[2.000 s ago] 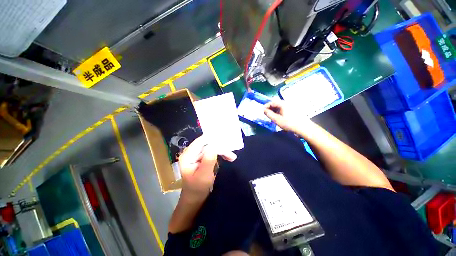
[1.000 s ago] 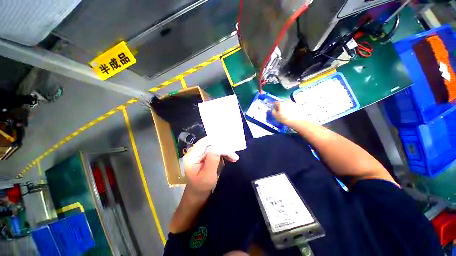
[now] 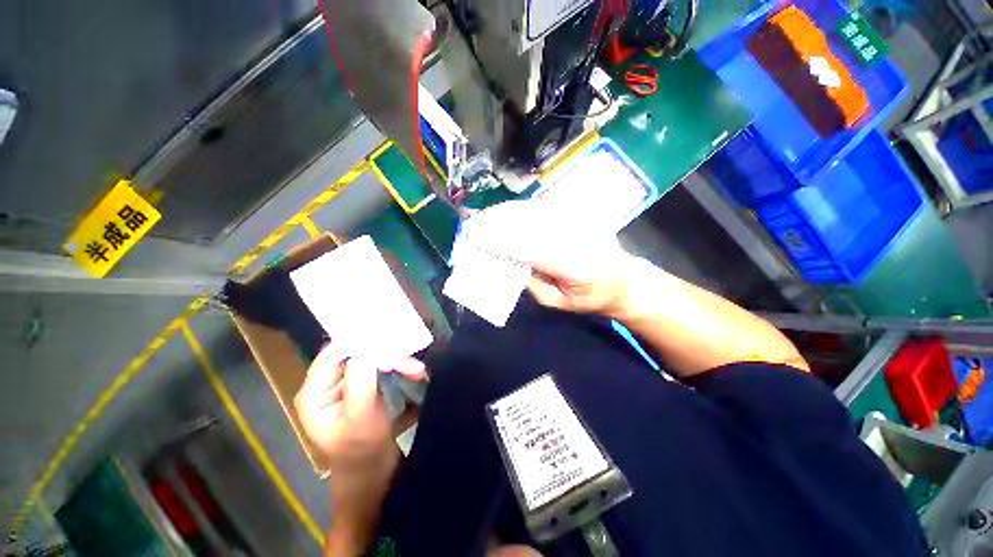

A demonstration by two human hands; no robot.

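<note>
My left hand pinches the lower edge of a small blank white sheet, held up over the carton. The carton is open and brown, with dark contents mostly hidden by the sheet and hand. My right hand grips the edge of another small white sheet near the bench's front edge. Behind it is a glaring white area where the small blue tray's outline is hard to make out. The parts tray, blue-rimmed with white contents, lies on the green bench; glare hides detail.
Dark equipment stands on the bench, with red-orange scissors behind. Blue bins are at the right, one with orange and brown parts. A yellow sign is at the left. An ID badge hangs on my chest.
The view has turned, shifting the bench and carton leftward. My right hand has left the small blue tray and now holds a white sheet. My left hand still holds its sheet, now more tilted.
</note>
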